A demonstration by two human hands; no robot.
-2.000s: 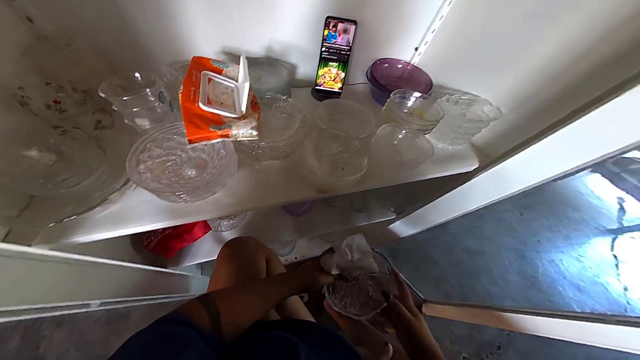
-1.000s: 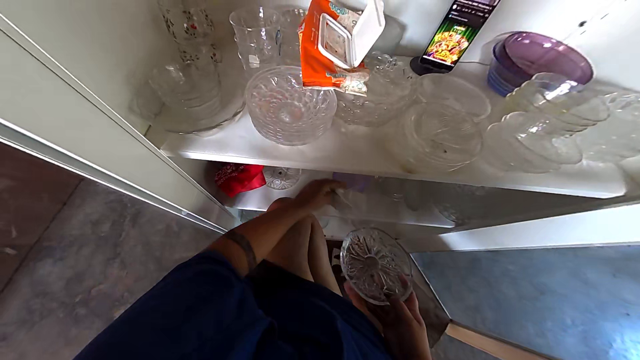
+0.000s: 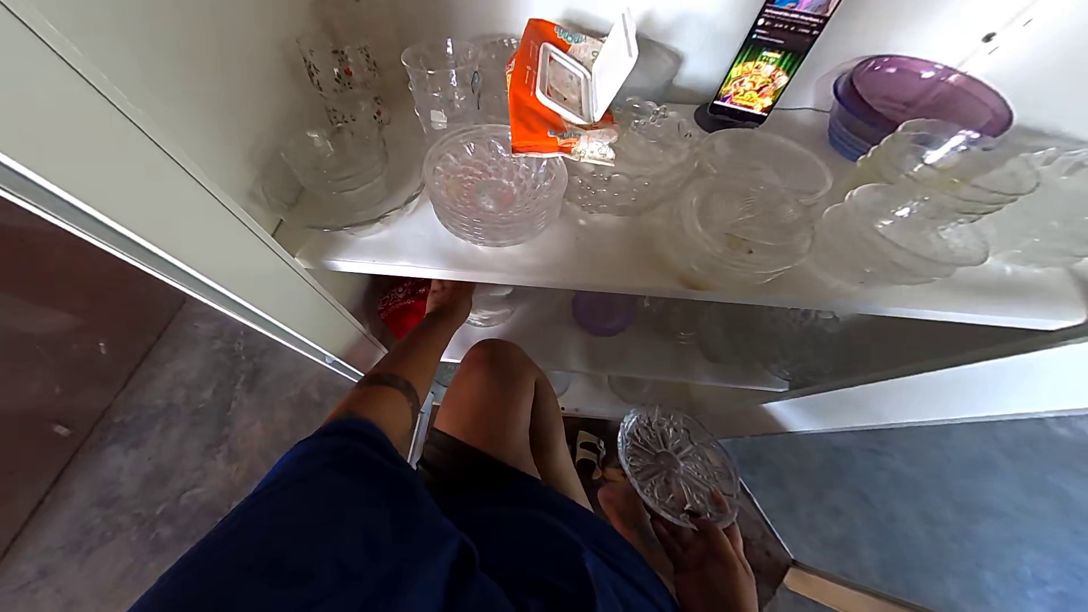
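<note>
My right hand (image 3: 710, 552) grips the near edge of a cut-glass dish (image 3: 676, 466), whose starburst pattern faces up beside my knees. My left hand (image 3: 449, 299) reaches under the upper shelf into the lower one, its fingers partly hidden by the shelf edge. Just left of that hand lies a red patterned cloth (image 3: 404, 308); whether the fingers touch it cannot be told. A clear glass piece (image 3: 490, 306) stands to the hand's right. No white wipe shows in either hand.
The upper shelf (image 3: 595, 255) holds stacked glass bowls (image 3: 495, 185), an orange wipes pack (image 3: 552, 89), a propped phone (image 3: 769, 64), purple bowls (image 3: 926, 89) and scalloped glass bowls (image 3: 905, 229). A purple dish (image 3: 603, 312) is on the lower shelf. A door panel (image 3: 161, 161) stands at left.
My left hand has left the glass dish, where it was with a white wipe, and moved left to the lower shelf by the red cloth. My right hand still holds the dish. The view has swung.
</note>
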